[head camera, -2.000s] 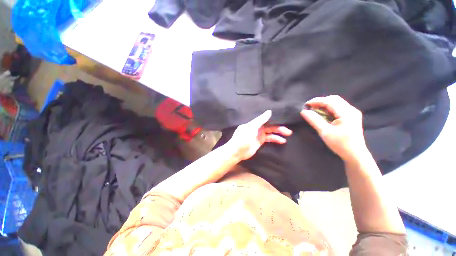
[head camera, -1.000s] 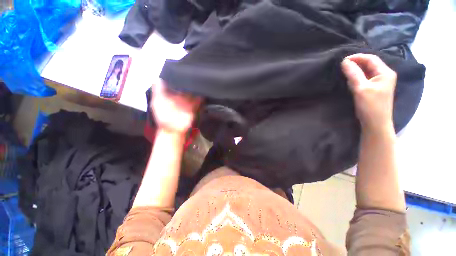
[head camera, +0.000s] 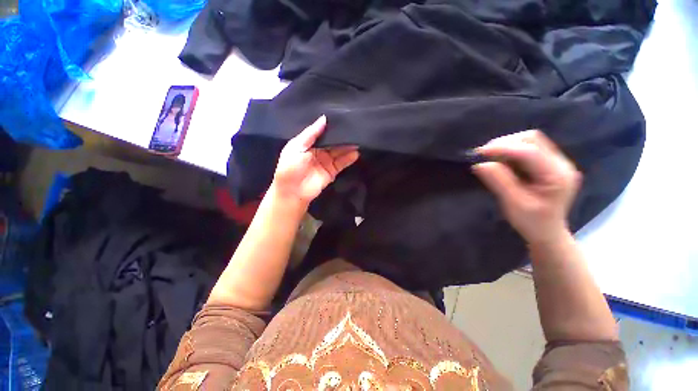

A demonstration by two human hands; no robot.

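Note:
A black jacket or coat (head camera: 428, 122) is spread over the white table and hangs over its near edge towards my lap. My left hand (head camera: 312, 164) pinches the jacket's folded edge, thumb on top and fingers under the cloth. My right hand (head camera: 532, 179) is at the same edge further right, slightly blurred, with thumb and fingertips together at the cloth. A small dark tip shows at its fingertips; whether it is snips or cloth I cannot tell. A small white patch shows on the cloth below my left hand.
A lit smartphone (head camera: 174, 120) lies on the white table (head camera: 214, 145). A crumpled blue plastic bag (head camera: 34, 72) is at the far left corner. A black garment pile (head camera: 130, 282) is low at left, with blue crates (head camera: 19, 344) beside it. A red item (head camera: 236, 206) is under the table edge.
The jacket has been turned, so the flap seen earliest no longer shows. Since the second frame, my left hand has moved right along the edge, and my right hand has moved left and down.

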